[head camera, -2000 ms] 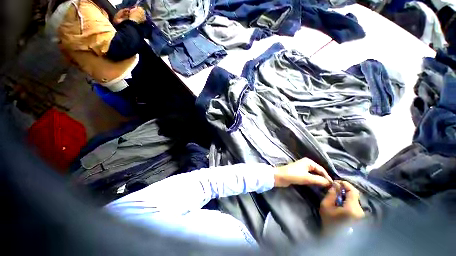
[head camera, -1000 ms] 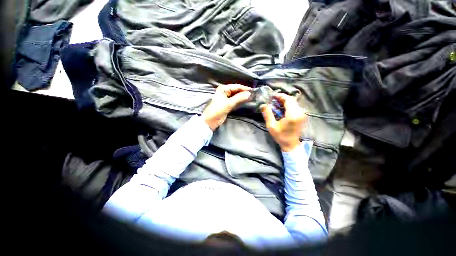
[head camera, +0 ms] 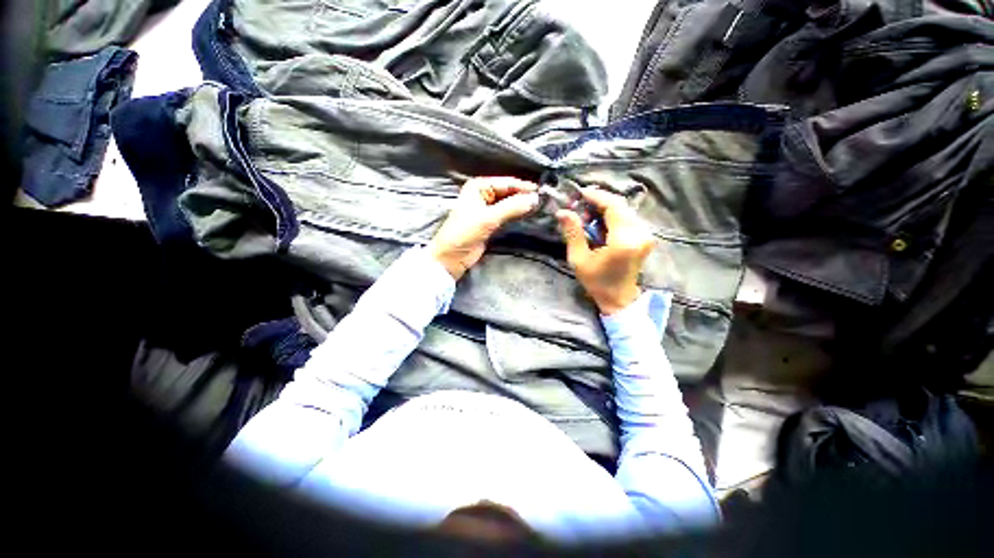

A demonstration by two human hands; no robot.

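Observation:
A denim jacket (head camera: 360, 153), turned inside out with its grey-green inside up and dark blue edges, lies spread in front of me. My left hand (head camera: 480, 223) pinches the jacket fabric at a seam near the middle. My right hand (head camera: 610, 245) is beside it, almost touching its fingertips, and holds small bluish thread snips (head camera: 594, 230), mostly hidden by the fingers. The fabric between the fingertips is blurred, and no thread can be made out.
Dark charcoal jackets (head camera: 828, 185) with a brassy button are piled at the right. A dark blue garment piece (head camera: 71, 131) lies at the upper left. More dark cloth (head camera: 850, 441) is at the lower right. White table top (head camera: 114, 191) shows at the left.
The view has swung right and down since the first frame, bringing both forearms into view. In the last second my right hand has moved slightly left, closer to my left hand.

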